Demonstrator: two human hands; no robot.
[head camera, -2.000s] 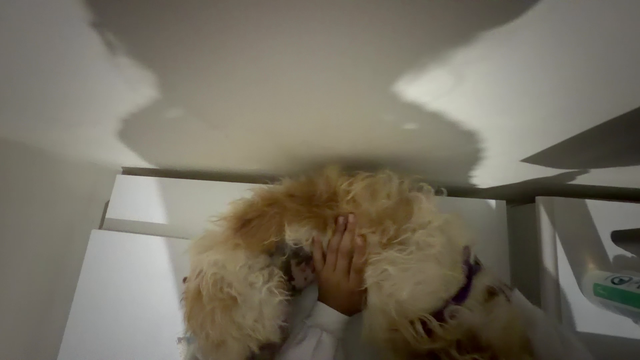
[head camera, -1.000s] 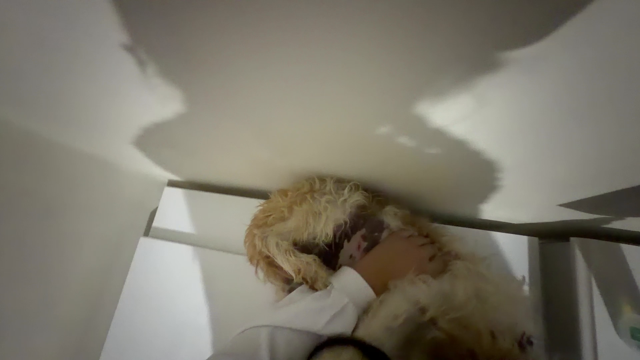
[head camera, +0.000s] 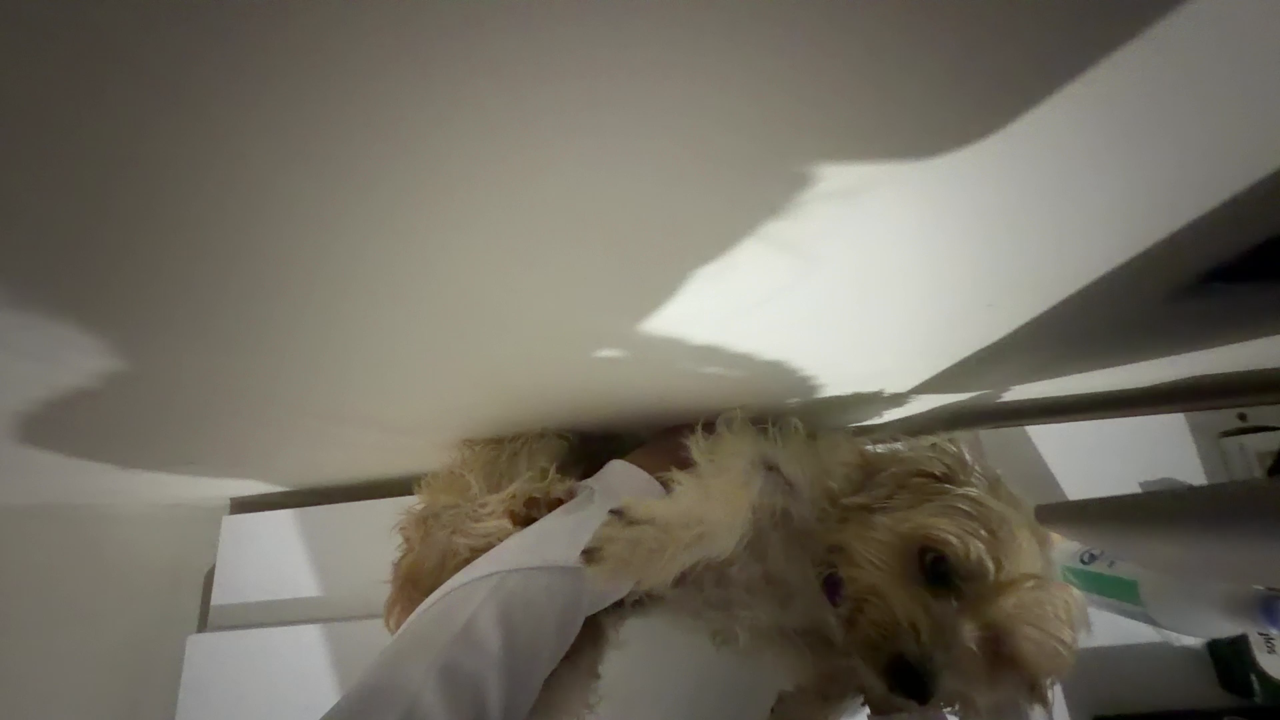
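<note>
A curly, light tan dog (head camera: 780, 520) lies against the wall, its head low at the right, with a dark nose and one dark eye showing. A bit of purple collar (head camera: 832, 588) shows at its neck. My left arm, in a white sleeve, comes from the lower left across the dog's body. Only a small part of my left hand (head camera: 668, 450) shows behind the fur, and its fingers are hidden. A front paw (head camera: 625, 535) rests on the sleeve. More white fabric (head camera: 690, 665) lies under the dog's chest, and my right hand cannot be seen.
A pale wall (head camera: 400, 250) with large shadows rises behind the dog. White panels (head camera: 300, 560) lie at the left. To the right are a white and green container (head camera: 1110, 585) and a dark-and-white item bearing writing (head camera: 1245, 665).
The dog has turned, and its face and front paw now show. My left hand, earlier on the dog's fur in plain view, is now mostly behind its body. The view has shifted.
</note>
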